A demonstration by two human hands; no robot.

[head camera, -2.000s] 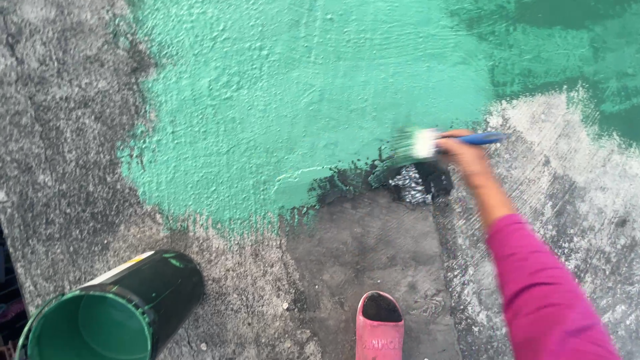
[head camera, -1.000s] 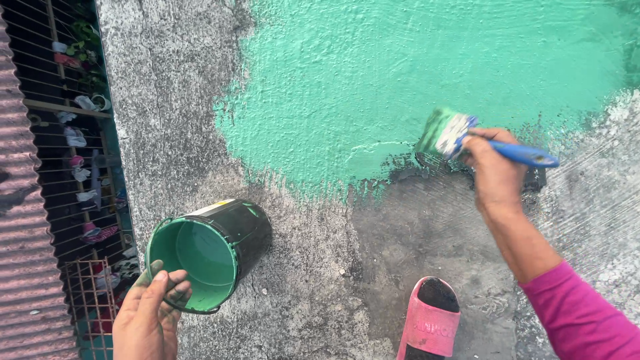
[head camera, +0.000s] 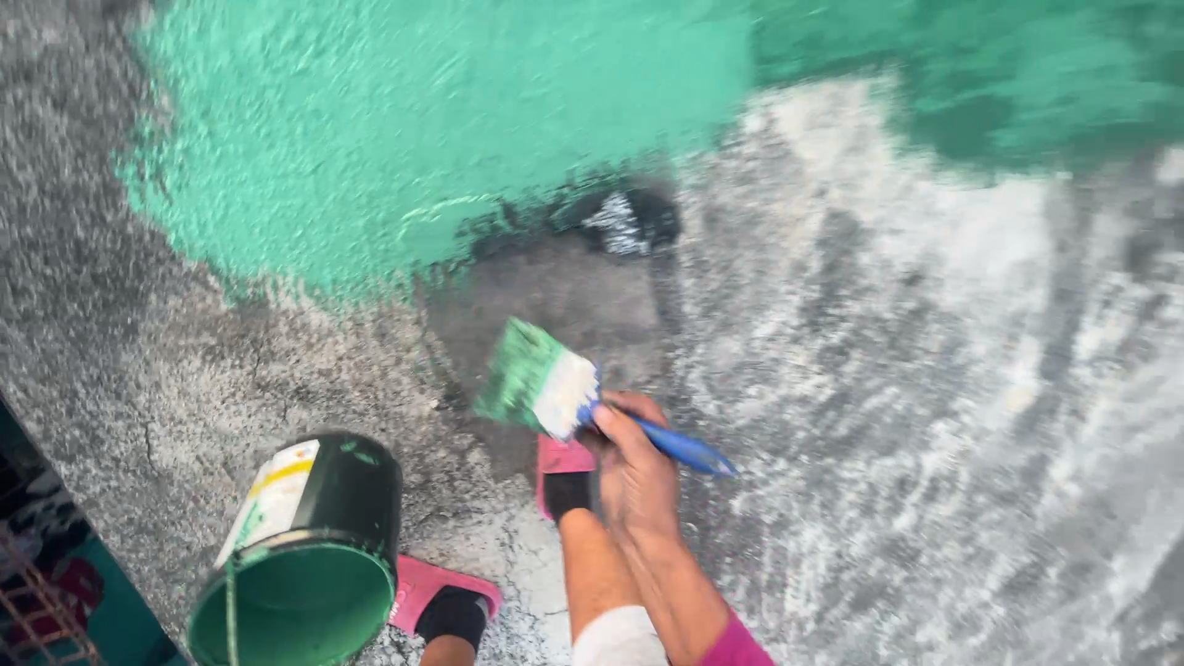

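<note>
My right hand is closed round the blue handle of a wide paintbrush. Green paint coats the brush's bristles, which point up and left over bare concrete, apart from the painted area. The band above the handle is white. Light green paint covers the rough concrete surface at the top, with a ragged lower edge beside a dark patch. At lower left, a black paint bucket leans with its green-coated mouth facing the bottom of the view. My left hand is out of view.
Two feet in pink slippers and black socks stand at the bottom, one beside the bucket, one behind my right hand. The concrete's edge runs down the lower left, with a metal grid beyond. Darker green paint lies at upper right.
My right hand has drawn the brush back from the paint's lower edge toward the feet. My left hand, near the bucket's mouth one second ago, has left the view. The view has shifted.
</note>
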